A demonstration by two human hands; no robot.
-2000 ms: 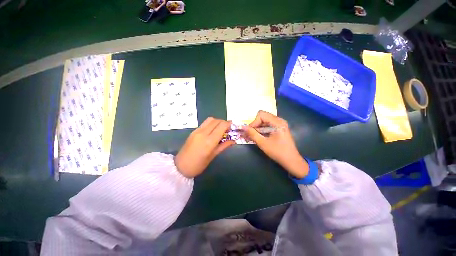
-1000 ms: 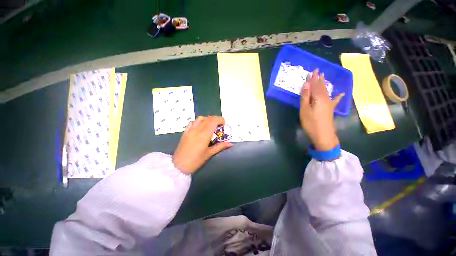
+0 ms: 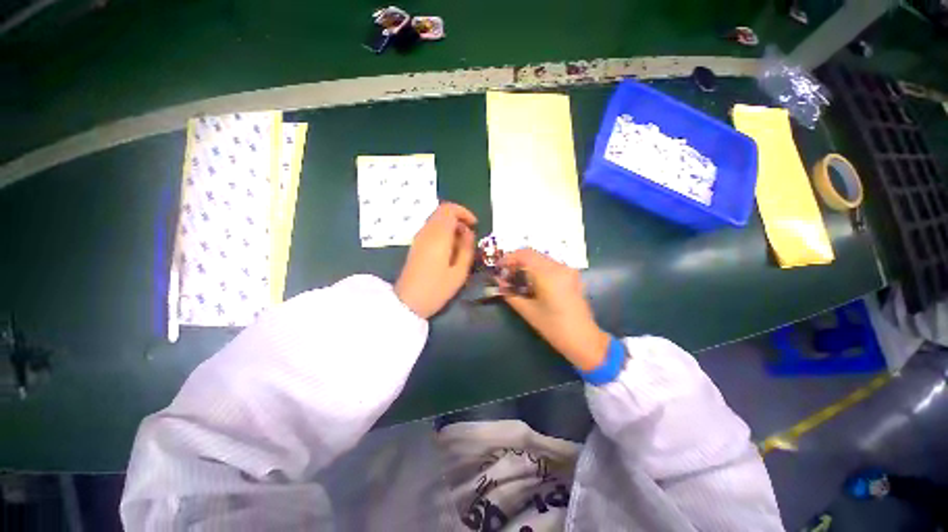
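Note:
A small module (image 3: 490, 249), white and dark with reddish glints, is at the near left corner of the yellow strip (image 3: 532, 156). My left hand (image 3: 440, 260) is just left of it, fingers bent; whether they grip it is hidden. My right hand (image 3: 551, 301) is just right of and below the module, fingers closed on a thin, blurred tool that looks like tweezers (image 3: 484, 300). The strip's near end carries small printed white pieces. The blue bin (image 3: 665, 206) holds a loose heap of tiny white parts (image 3: 657, 158).
A small printed square sheet (image 3: 397, 203) and a tall printed stack (image 3: 229, 223) are at left. Right of the bin are spare yellow sheets (image 3: 787, 192), a tape roll (image 3: 838, 182), a clear bag (image 3: 795, 91) and a black tray (image 3: 904, 177). Modules (image 3: 424, 27) sit on the belt.
My right hand has left the bin and come back left beside the module, now with a thin tool. The whole view has shifted slightly.

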